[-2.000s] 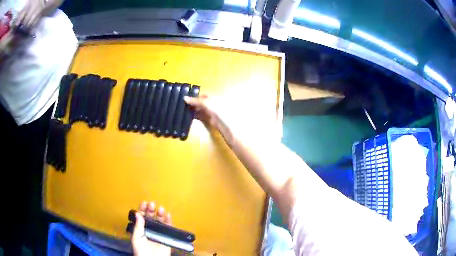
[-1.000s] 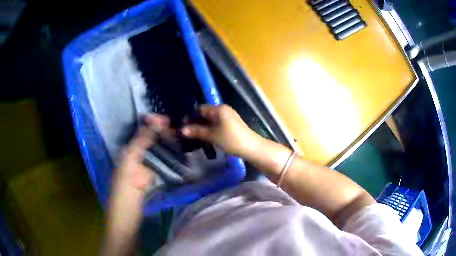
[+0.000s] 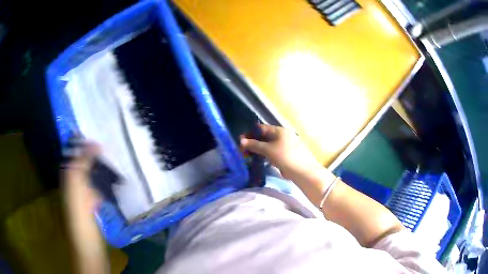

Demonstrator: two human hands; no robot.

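The blue crate [image 3: 200,91] stands in front of me on the left. A dense row of black handles [image 3: 166,107] fills its right part. A white liner sheet [image 3: 93,101] shows at the left and near end. My left hand [image 3: 83,179], badly blurred, is over the crate's left rim and holds dark handles [image 3: 104,179]; I cannot tell how many. My right hand [image 3: 273,147] is just outside the crate's right rim, with thumb and fingers closed on a black handle [image 3: 257,168], which hangs downward and is partly hidden.
The yellow tray [image 3: 257,43] with a metal edge lies right of the crate, with strong glare. Several black parts lie at its far end. A smaller blue basket [image 3: 412,200] with white sheets stands at the lower right. Yellow boards are at the lower left.
The view has moved from the yellow tray to the crate. My hands, close together over the crate's near end a second ago, have moved apart, left hand leftward and right hand rightward past the rim.
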